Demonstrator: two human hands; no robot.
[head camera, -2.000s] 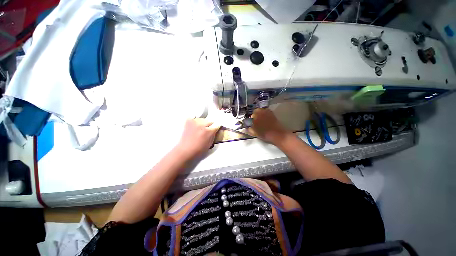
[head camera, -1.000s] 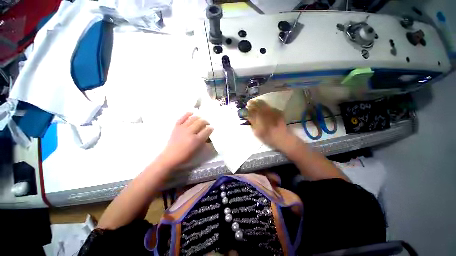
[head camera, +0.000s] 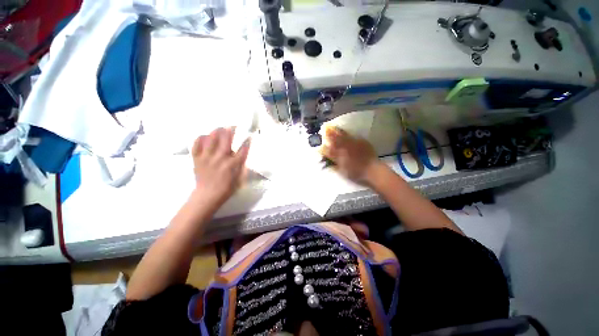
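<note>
A bright white fabric piece (head camera: 312, 180) lies at the needle, its pointed corner reaching the table's front edge; glare washes out its outline. The presser foot and needle area (head camera: 314, 134) is above it. My left hand (head camera: 220, 164) lies left of the needle with fingers apart; whether it touches the fabric's left edge is unclear. My right hand (head camera: 349, 156) is bent beside the presser foot, at the fabric's right side. A small dark thing shows under its fingertips, too small to name.
The white sewing machine head (head camera: 420, 59) spans the back right. Blue-handled scissors (head camera: 420, 152) lie right of my right hand, with a black patterned pouch (head camera: 483, 147) beyond. White cut pieces with blue panels (head camera: 123, 65) are heaped at left. The ruled table edge (head camera: 164, 239) runs in front.
The white piece's point first came out toward the front edge, then shifted slightly right. My left hand has moved left, away from the needle, and its fingers have spread. My right hand stays beside the foot.
</note>
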